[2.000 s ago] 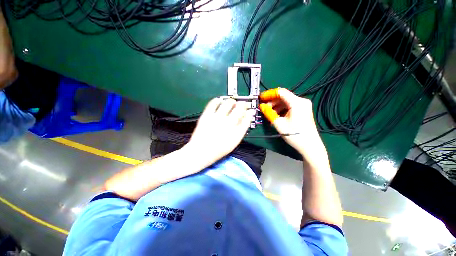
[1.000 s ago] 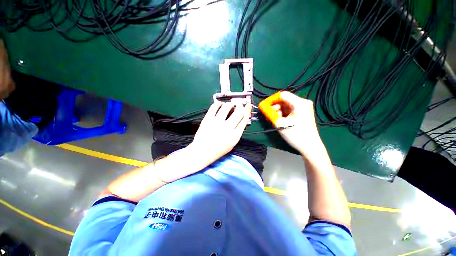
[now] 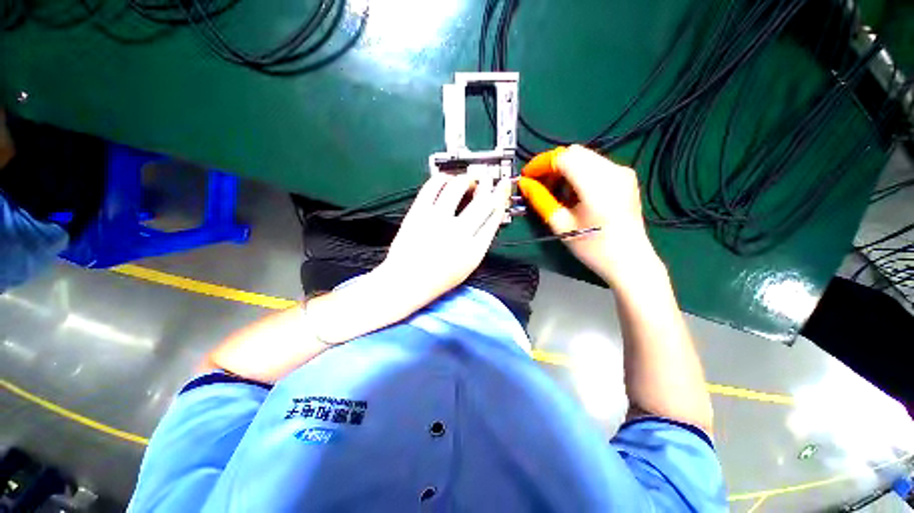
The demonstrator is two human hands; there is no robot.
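Note:
A silver-grey fixture with an open rectangular frame lies at the table's near edge in front of me. My left hand lies over its near slotted block, fingers on top, hiding most of the block. My right hand, with orange finger cots on thumb and fingertip, is at the block's right side, fingertips close together at the small wire ends there. Whether a wire is pinched between them is too small to tell. A thin black cable runs from under my left hand to my right palm.
Black cables lie looped on the green table at right, more at the far left. A dark channel with a metal edge crosses the far right. A blue stool and another person's sleeve are at left.
The fixture and both hands sit slightly higher in the view. My right fingertips, drawn off to the right a second ago, are back against the block's right side.

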